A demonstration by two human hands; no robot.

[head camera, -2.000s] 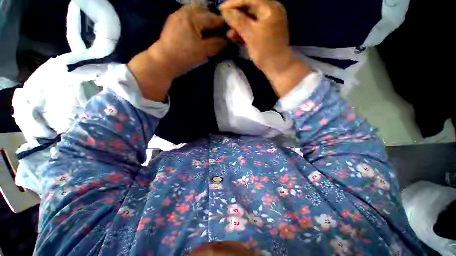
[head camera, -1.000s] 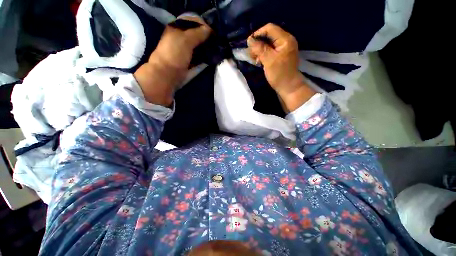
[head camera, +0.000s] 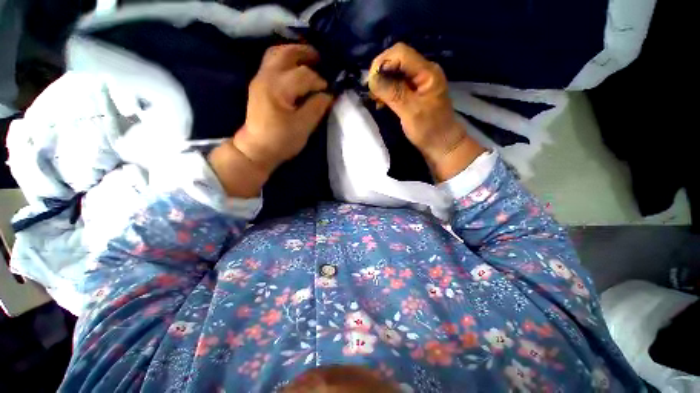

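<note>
A bundle of navy panels (head camera: 506, 38) with white wadding edges lies gathered in front of me. A dark fabric tie (head camera: 347, 80) crosses the gathered middle, between my hands. My left hand (head camera: 284, 111) is at the left of the tie, its fingers curled on dark fabric there. My right hand (head camera: 414, 96) is at the right of the tie, thumb and fingers pinched together on a bit of dark strip. A white wadding edge (head camera: 357, 153) hangs down from the gather toward my smock. The exact knot is too dark to make out.
A heap of white pieces (head camera: 69, 146) with a dark strip around it lies at the left, over a cream edge (head camera: 27, 295). The pale green tabletop (head camera: 576, 169) shows at the right, beside a black mass (head camera: 660, 100). A white piece (head camera: 641, 326) lies low at the right.
The panels at the left have shifted; their looped white edge has spread wider and leftward. My hands pulled apart, then my left hand came down and back in beside the gather.
</note>
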